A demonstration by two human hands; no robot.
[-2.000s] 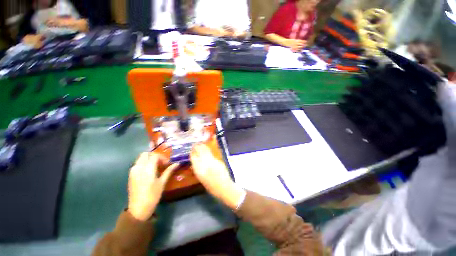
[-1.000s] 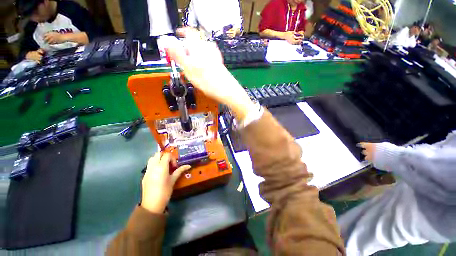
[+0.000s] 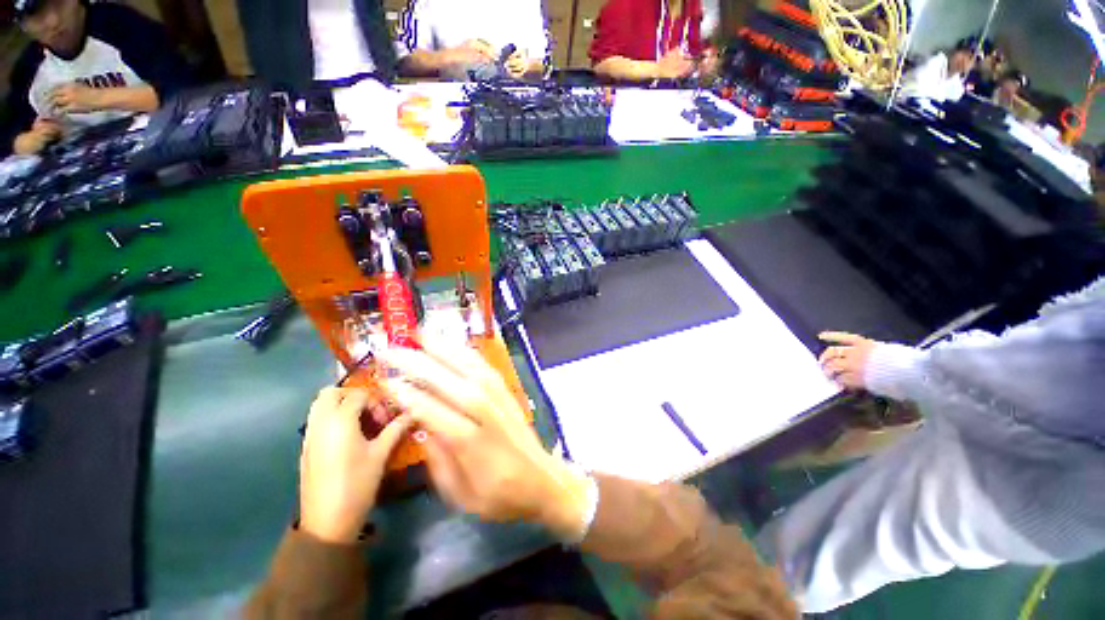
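Note:
The orange test fixture (image 3: pixel 285 230) stands upright before me. Its red toggle clamp handle (image 3: pixel 396 309) points down toward me, its lower end meeting the fingers of my right hand. My right hand (image 3: pixel 485 442) lies over the fixture's front, slightly blurred; its grip is unclear. My left hand (image 3: pixel 339 460) is at the fixture's left front with fingers bent and thumb toward the nest; a thin dark lead shows by its fingertips. The hands and handle hide the unit. Part of the clear pressing block (image 3: pixel 456 317) shows behind the handle.
Right of the fixture are rows of black units (image 3: pixel 557 260), a foam mat (image 3: pixel 642 317) and white paper (image 3: pixel 606 406) with a pen (image 3: pixel 683 428). Another person's hand (image 3: pixel 848 361) rests at its right edge. Units stand on the left mat (image 3: pixel 85 484). People sit opposite.
The red handle has come down from its raised position. My right hand has moved from the top of the handle to the fixture's front. The view has shifted slightly right.

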